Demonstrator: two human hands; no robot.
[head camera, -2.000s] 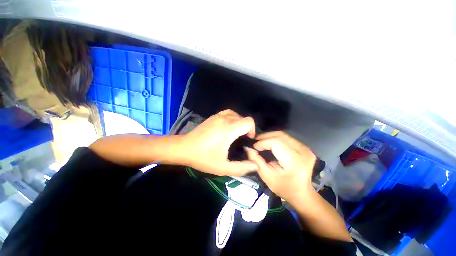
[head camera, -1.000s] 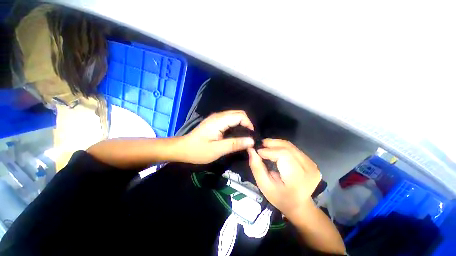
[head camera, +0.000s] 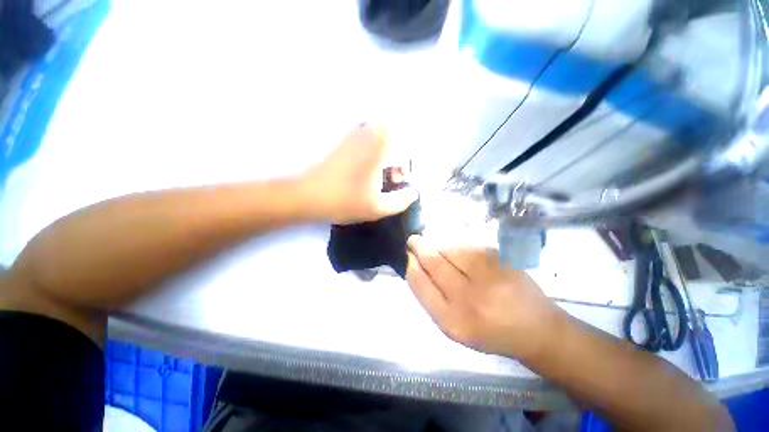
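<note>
A small black fabric piece (head camera: 368, 246) lies on the white table, just left of the needle area (head camera: 497, 198) of the sewing machine (head camera: 582, 93). My left hand (head camera: 358, 184) is on its upper edge, with thumb and fingers gripping it. My right hand (head camera: 464, 291) holds its right edge with the fingertips, below the needle area. Bright glare hides the exact contact at the fingertips and part of the fabric's right end.
Black-handled scissors (head camera: 654, 304) and a thin bluish-handled tool (head camera: 702, 344) lie right of my right hand. A grey cylinder (head camera: 520, 244) stands by the needle area. A dark round object (head camera: 405, 18) is at the top. The ruler edge (head camera: 337, 367) runs along the front; a blue crate (head camera: 156, 378) is below left.
The view has swung from the lap up to the tabletop and machine. Both hands have moved from above the lap to the table beside the needle area, with the black fabric between them.
</note>
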